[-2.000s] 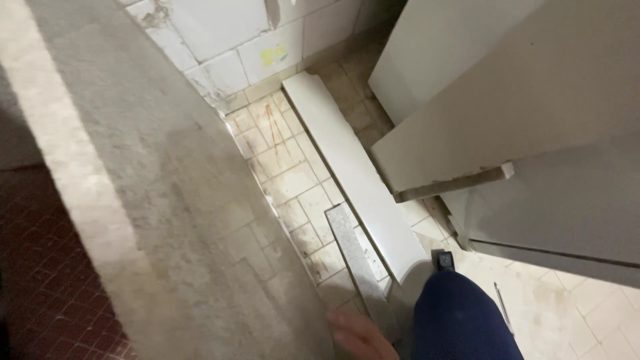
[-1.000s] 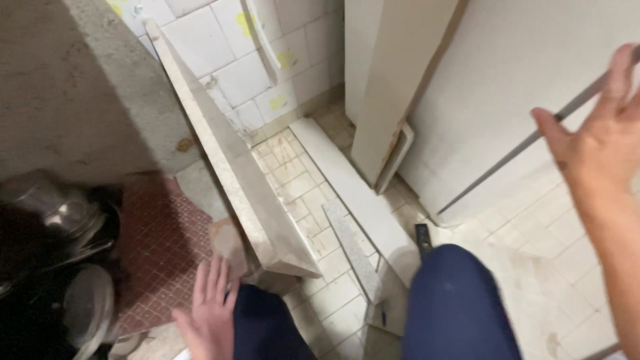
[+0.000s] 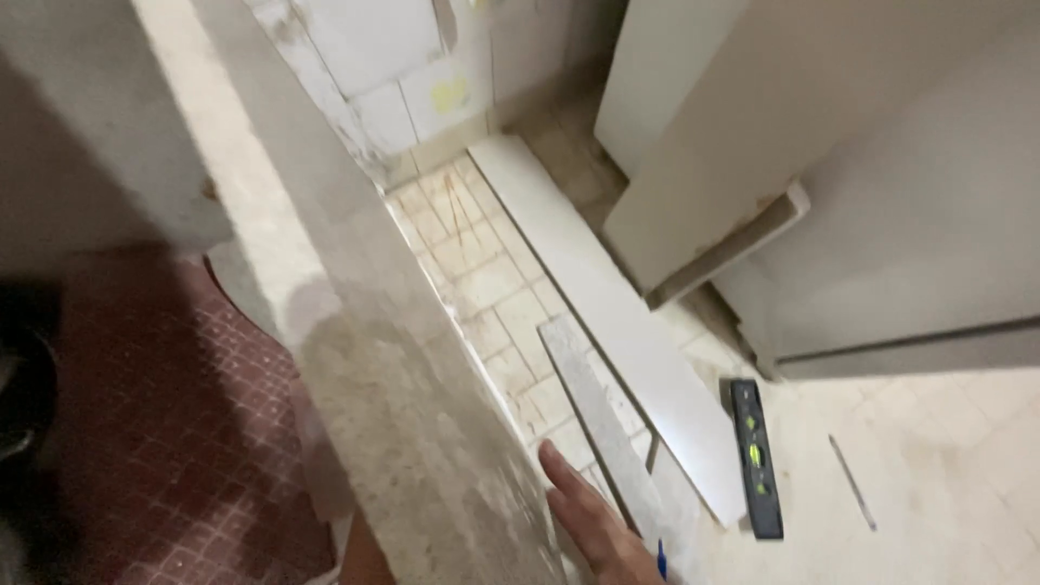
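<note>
A long rough stone or concrete slab (image 3: 422, 406) runs diagonally across the left and middle of the view, with a pale edge. My right hand (image 3: 593, 520) is at the slab's right face near the bottom, its fingers extended; contact is unclear. On the slab's other side, part of my left hand or forearm (image 3: 363, 552) shows at the bottom edge, its fingers hidden. A white board (image 3: 609, 317) lies on the tiled floor, with a narrower grey strip (image 3: 601, 422) beside it. At the board's near end lies a black spirit level (image 3: 756, 459).
Large pale panels (image 3: 902, 203) stand at the right, one with a broken-looking edge. A thin pen-like rod (image 3: 851, 482) lies on the pale floor (image 3: 934, 439). White wall tiles (image 3: 374, 49) are behind. Red tiled flooring (image 3: 219, 422) and dark objects (image 3: 24, 390) are at the left.
My right hand has moved from the panel at the right to beside the slab. My left hand, in full sight a second ago, is now mostly hidden. The slab covers more of the view.
</note>
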